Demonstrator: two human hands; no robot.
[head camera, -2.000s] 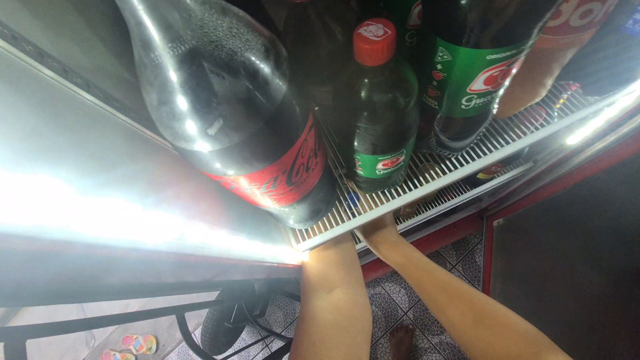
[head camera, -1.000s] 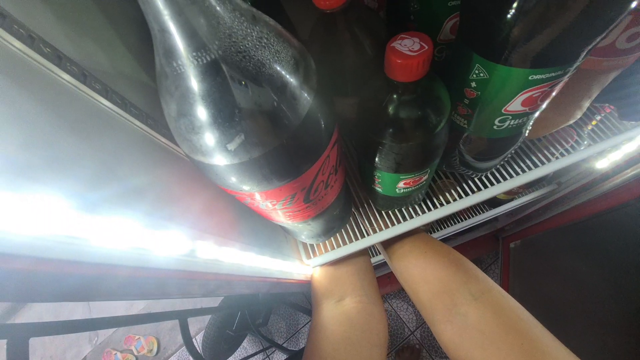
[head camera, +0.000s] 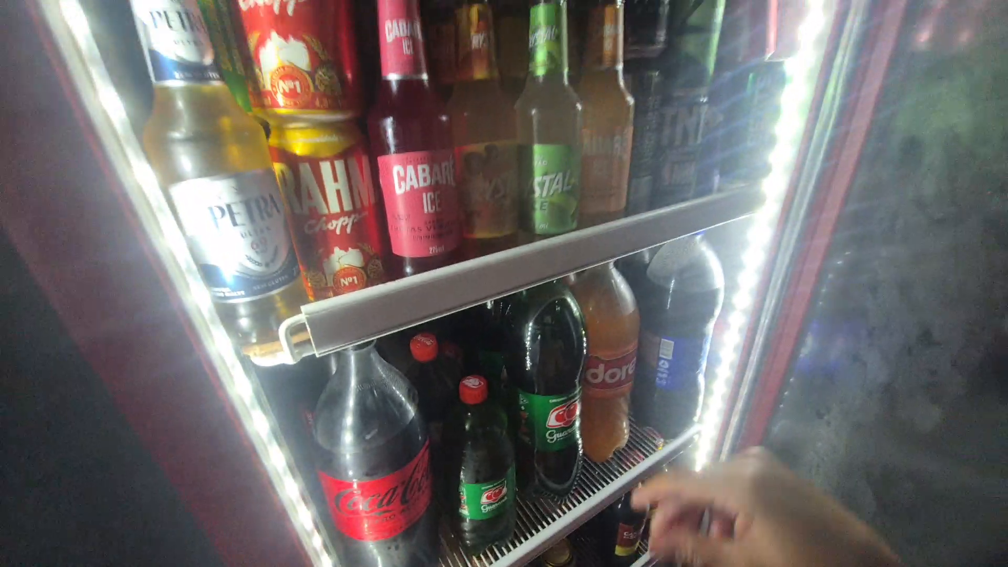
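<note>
My right hand (head camera: 720, 508) is at the lower right, motion-blurred, with its fingers loosely bent and somewhat apart and nothing visible in it. It is in front of the right end of a lower wire shelf (head camera: 583, 512) in a lit drinks cooler. A dark bottle (head camera: 628, 528) stands below that shelf, just left of the hand. On the shelf are a large Coca-Cola bottle (head camera: 376, 492), a small green Guaraná bottle (head camera: 487, 492), a larger Guaraná bottle (head camera: 551, 417), an orange drink bottle (head camera: 610, 370) and a blue-labelled bottle (head camera: 677, 354). My left hand is out of view.
The upper shelf's grey front rail (head camera: 504, 276) crosses the cooler. Behind it stand a Petra bottle (head camera: 236, 228), red Brahma cans (head camera: 335, 213), a pink Cabaré Ice bottle (head camera: 416, 197) and several other bottles. Bright light strips (head camera: 748, 291) line both sides, inside a red frame (head camera: 795, 315).
Both forearms reached under the lower bottle shelf before; now one hand is in front of the cooler at the right and the other is out of view. The view has risen to show the upper shelf.
</note>
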